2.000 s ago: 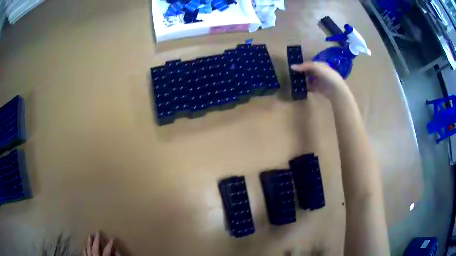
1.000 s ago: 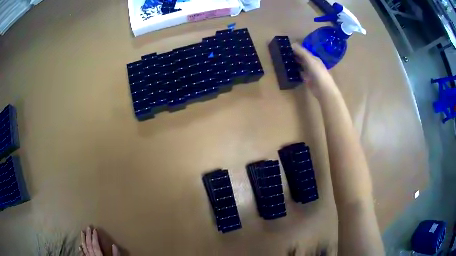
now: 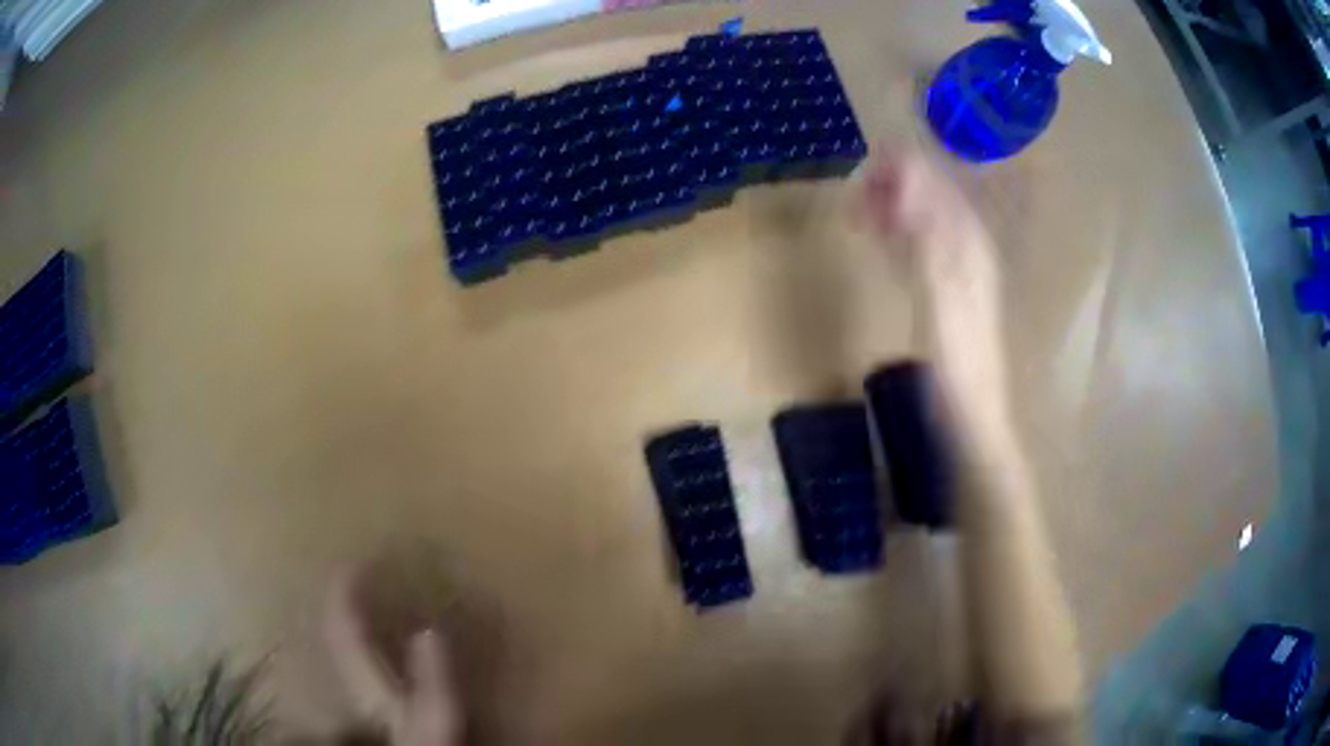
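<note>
A large slab of dark mini solar panel stacks (image 3: pixel 642 146) lies at the upper middle, its edges stepped. My right hand (image 3: pixel 919 211), blurred, is just off its right end with no panel visible in it. Three small stacks lie nearer me: a left one (image 3: pixel 703 517), a middle one (image 3: pixel 831 496) and a right one (image 3: pixel 907 445), which my right forearm partly covers. My left hand (image 3: pixel 394 663) is low in the view, blurred, thumb and fingers apart, with nothing visible in it.
A spray bottle (image 3: pixel 995 99) stands right of the slab. A white tray (image 3: pixel 511 18) is cut off at the top. Two dark panel slabs, one above (image 3: pixel 37 335) and one below (image 3: pixel 51 481), lie at the far left. A blue stool (image 3: pixel 1317 270) stands beyond the table's right edge.
The separate stack my right hand held now sits against the slab's right end, making it longer. My right hand has let go. My left hand has come further into view. The camera view has shifted.
</note>
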